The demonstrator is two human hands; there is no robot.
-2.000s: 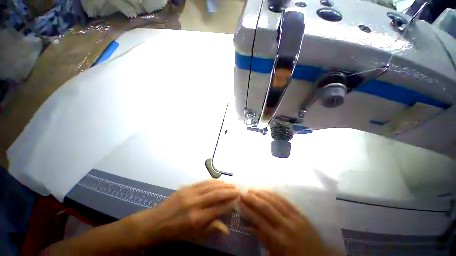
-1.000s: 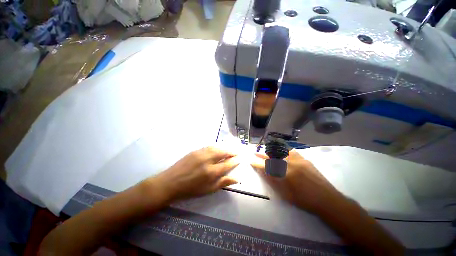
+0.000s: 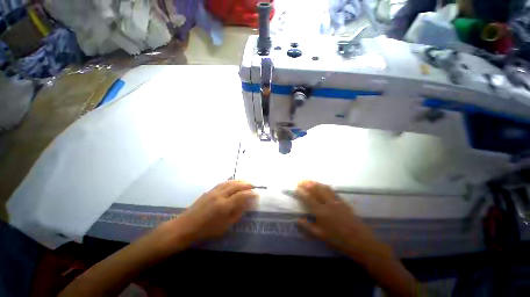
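Observation:
My left hand (image 3: 224,204) and my right hand (image 3: 326,213) are low over the front of the white table, a short gap apart, fingers bent and turned towards each other. Their fingertips grip a white cut piece (image 3: 274,202) between them; its outline is mostly lost in glare. The presser foot area (image 3: 264,137) of the white sewing machine (image 3: 331,69) is behind and above my hands. A small dark-tipped piece (image 3: 260,187) shows at my left fingertips. Another white cloth (image 3: 64,168) lies on the table's left side and hangs over its front edge.
The grey table ruler (image 3: 139,217) runs along the front edge, partly behind my forearms. A brown surface (image 3: 70,104) lies left of the table. Heaps of white cloth (image 3: 116,26) are at the back left. A green cone (image 3: 466,28) and a red cone (image 3: 494,33) stand behind the machine.
My hands have come back from under the machine head towards the front edge and are farther apart. The view has shifted, showing more of the machine and the background.

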